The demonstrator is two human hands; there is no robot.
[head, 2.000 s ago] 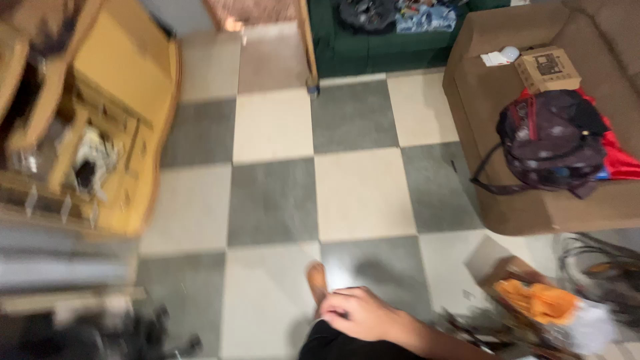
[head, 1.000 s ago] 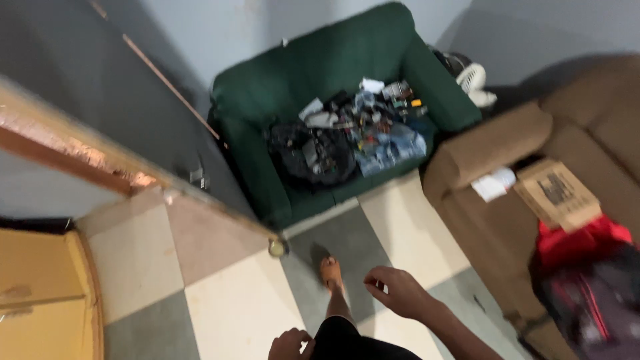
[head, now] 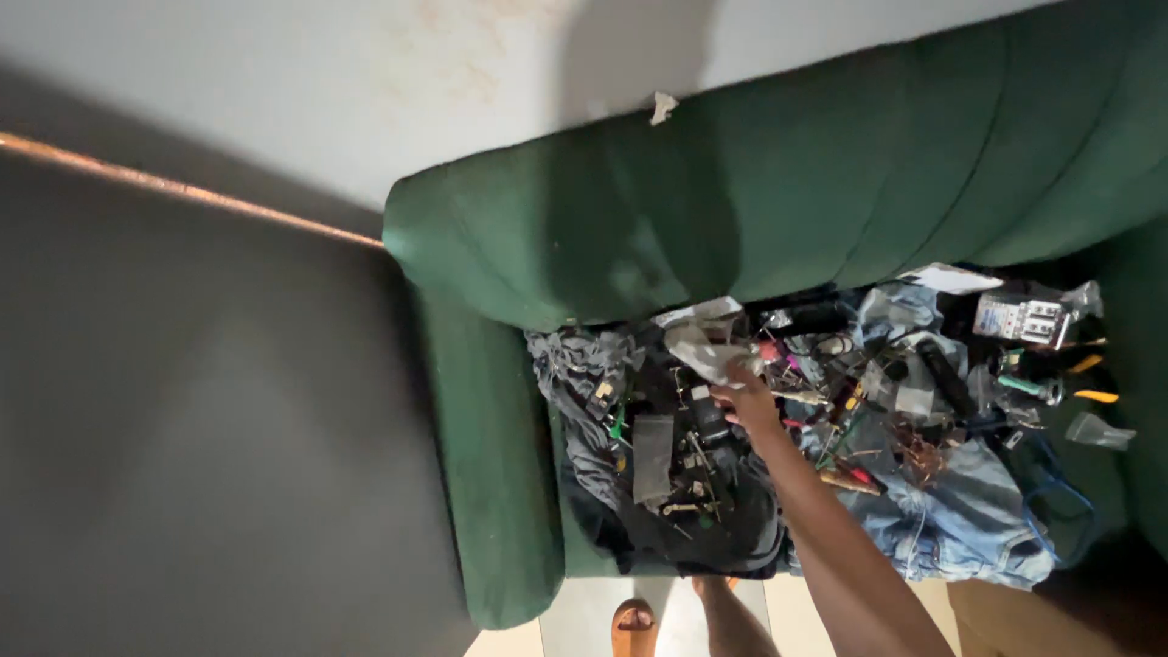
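My right hand [head: 750, 401] reaches over the seat of a green sofa, with its fingertips at a crumpled clear plastic bag [head: 707, 349]; whether they grip it cannot be told. Just left of the hand lies a small dark bottle with a white cap [head: 708, 412]. A dark garment [head: 593, 447] under the hand's left side bears a grey flat packet [head: 652, 459], a small wrench [head: 691, 508] and small metal parts. To the right, blue denim [head: 967, 511] carries a tangle of copper wire [head: 920, 456], screwdrivers and plastic bags. My left hand is out of view.
The sofa's green backrest [head: 821, 173] runs along the wall, and its left armrest [head: 497, 438] stands beside a dark door panel [head: 201, 411]. A blue cable [head: 1063, 497] loops at the seat's right. My sandalled foot [head: 634, 625] is on the tiled floor in front.
The view has moved close over the green sofa. My right hand, above the floor a second ago, is now among the items on the seat. My left hand has left the view.
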